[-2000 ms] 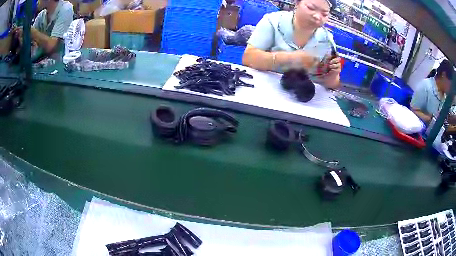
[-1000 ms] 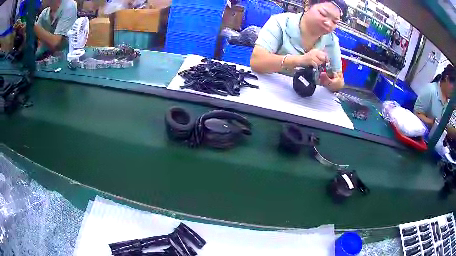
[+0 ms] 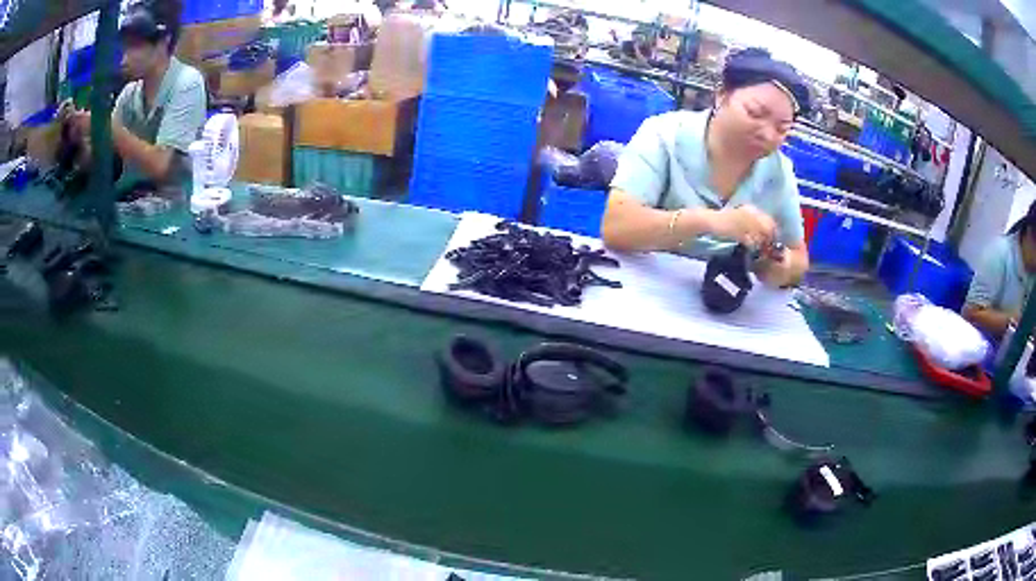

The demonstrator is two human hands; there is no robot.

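Neither of my hands is in the picture. Nearest in front of me, the white foam sheet is cut off by the lower edge, with only a dark tip of a piece showing on it. On the green belt lies a part-built headphone with two round black cups and a folded black band. To its right lies another part-built headset, with an open cup, a thin bare metal strip and a second cup with a white label.
A person across the belt holds a black ear cup beside a pile of black curved parts. Bubble wrap lies near left. A sheet of dark arcs is cut off lower right.
The view has tilted up, so the near sheet has mostly slid out below and the blue cup and most black pieces are gone. The belt headsets show further right and lower.
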